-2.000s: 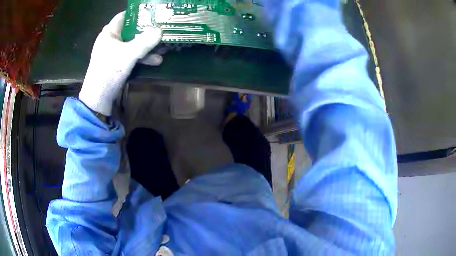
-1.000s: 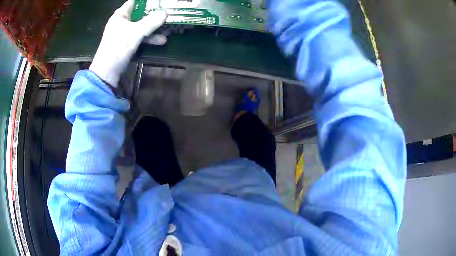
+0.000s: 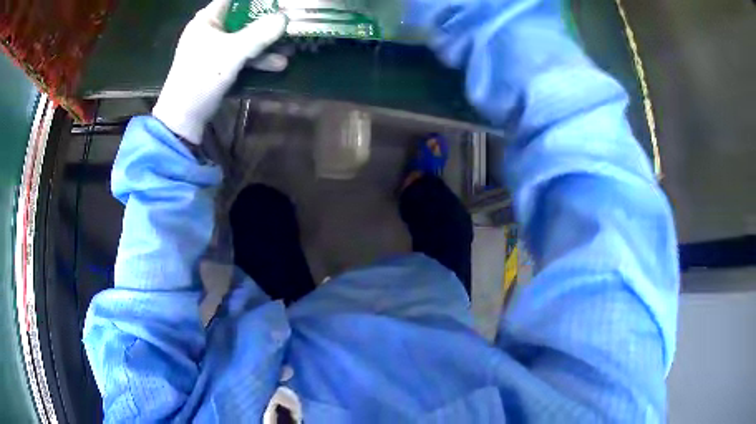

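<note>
A green printed circuit board with silvery tracks is at the top edge of the picture, cut off by it. My left hand, in a white glove, holds the board's near left corner, thumb on top and fingers below. The board's front edge is over the dark green bench. A dark bumpy row shows just under that edge. My right hand is out of the picture beyond the top edge; only its blue sleeve shows, reaching across the board's right part.
An orange-red worn curtain hangs at the upper left. A pale rail with a red line curves down the left side. A grey surface lies at the right. A whitish container is on the floor below the bench.
The board and my left hand sit slightly higher and further right in the picture than two seconds ago. The right sleeve's forearm has shifted left over the board. My left hand keeps its hold.
</note>
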